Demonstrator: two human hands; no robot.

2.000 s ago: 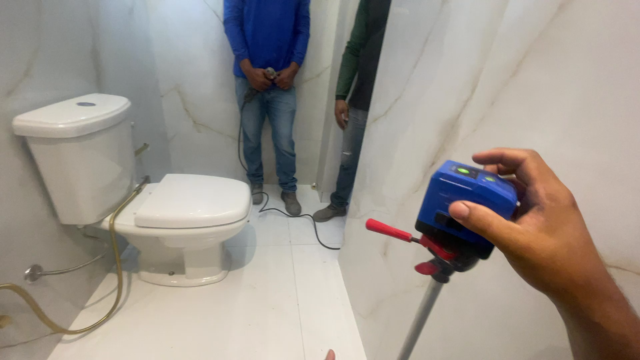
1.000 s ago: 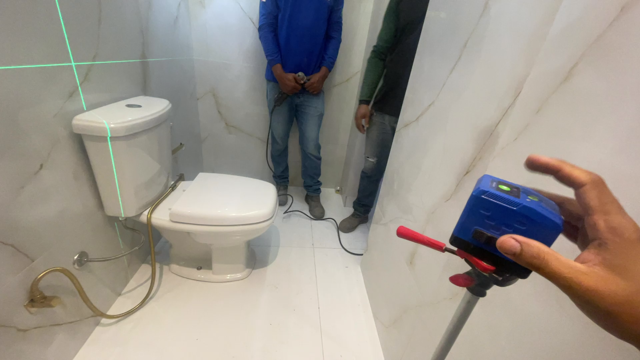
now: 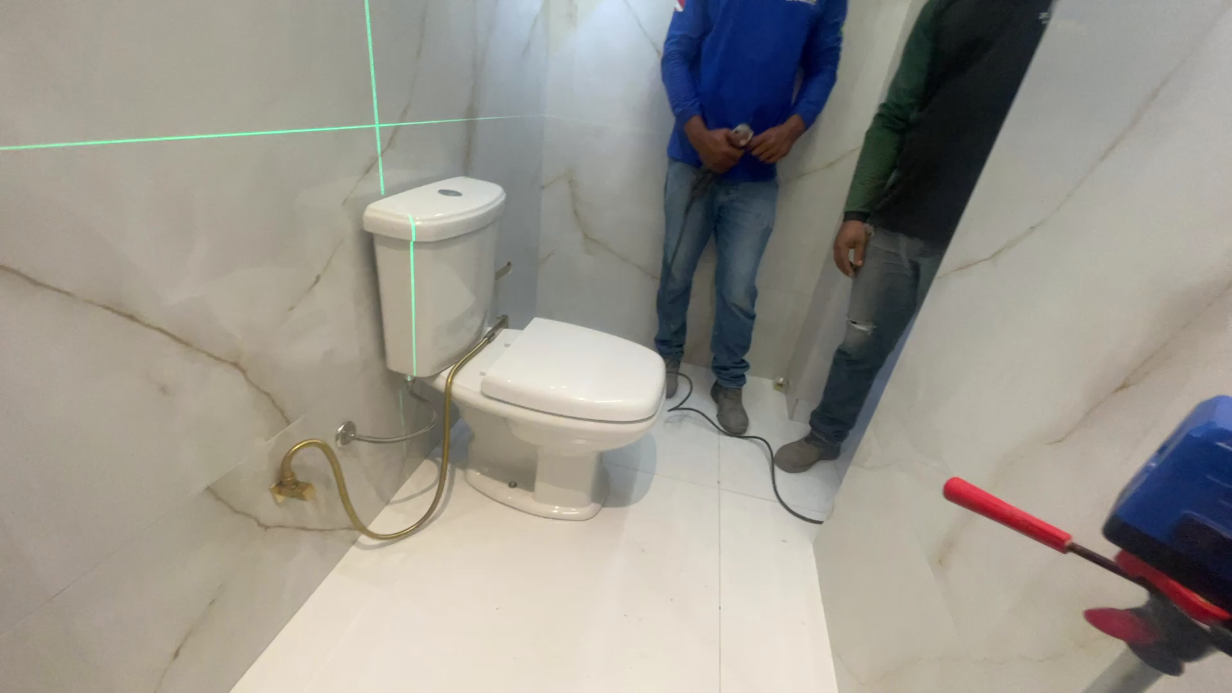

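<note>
Neither of my hands shows in the view. At the right edge a blue laser level (image 3: 1179,500) sits on a tripod head with a red-gripped handle (image 3: 1006,515) and a red knob (image 3: 1121,626); the frame cuts off its right side. Green laser lines (image 3: 378,125) cross on the marbled wall above a white toilet's cistern (image 3: 438,289), and the vertical line runs down the cistern's front. The toilet's lid (image 3: 577,371) is down. A gold-coloured hose (image 3: 448,433) curves from a wall fitting (image 3: 292,489) to the toilet.
Two people stand at the back, one in a blue shirt (image 3: 736,77) holding a corded tool (image 3: 739,135), the other in a dark top with green sleeves (image 3: 890,135). A black cable (image 3: 760,441) lies on the white tiled floor (image 3: 577,616). Marbled wall (image 3: 1049,318) bounds the right.
Green laser lines have appeared on the left wall and cistern since the oldest frame. My hand, earlier at the laser level, has gone out of view. The view has shifted left.
</note>
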